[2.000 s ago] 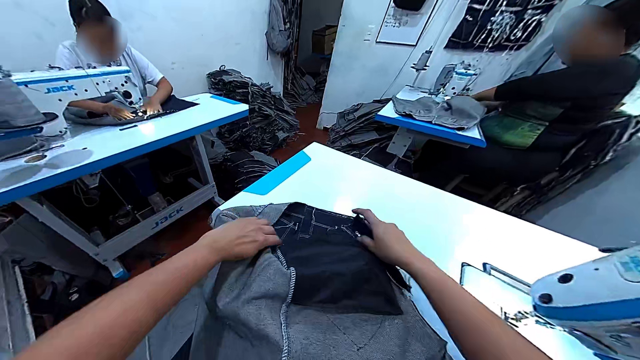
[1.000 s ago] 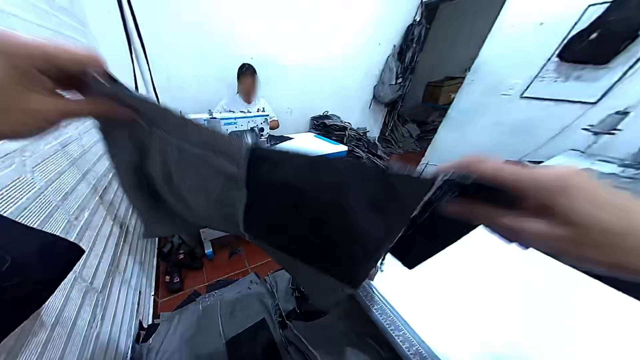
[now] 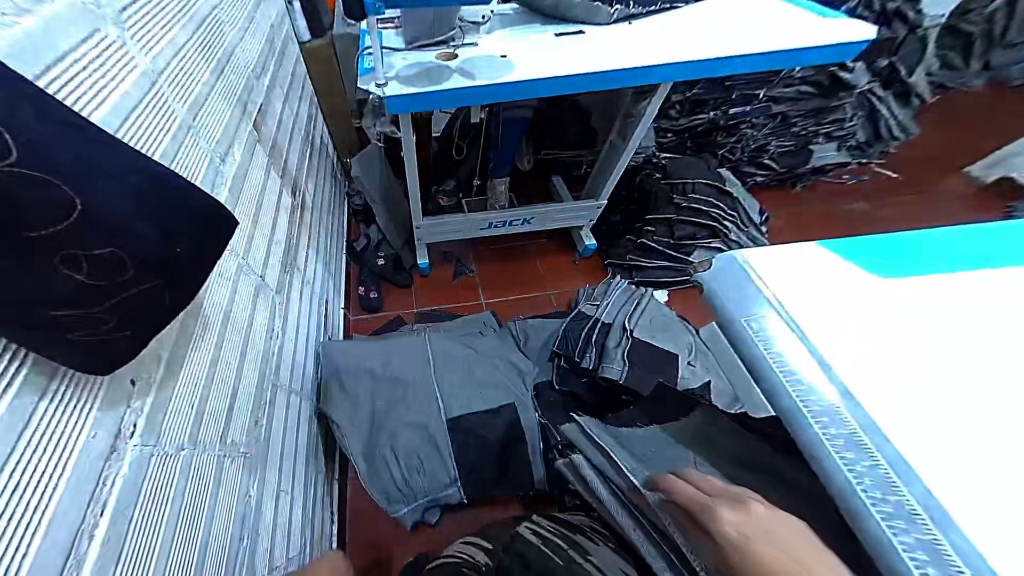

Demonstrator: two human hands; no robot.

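Observation:
My right hand (image 3: pixel 732 516) rests with bent fingers on a stack of grey and black fabric pieces (image 3: pixel 616 480) at the lower right; whether it grips one, I cannot tell. Only a bit of my left hand (image 3: pixel 324 565) shows at the bottom edge, and its fingers are hidden. Left of the stack, a grey garment panel with a black patch (image 3: pixel 392 400) lies flat on the floor. Beyond the stack lies a bundle of grey and black pieces with pale seams (image 3: pixel 632 336).
A brick wall (image 3: pixel 208 336) with a dark marked cloth (image 3: pixel 88 232) runs along the left. A white worktable (image 3: pixel 920 352) stands at right. Ahead are a JACK sewing table (image 3: pixel 624 76), shoes (image 3: pixel 372 280) and heaped dark fabric (image 3: pixel 784 120); someone's leg (image 3: pixel 510 144) shows beneath the table.
The view has swung down and left to the floor. The grey and black garment stretched between my hands a second ago is no longer held up; my right hand is now low, at the floor stack.

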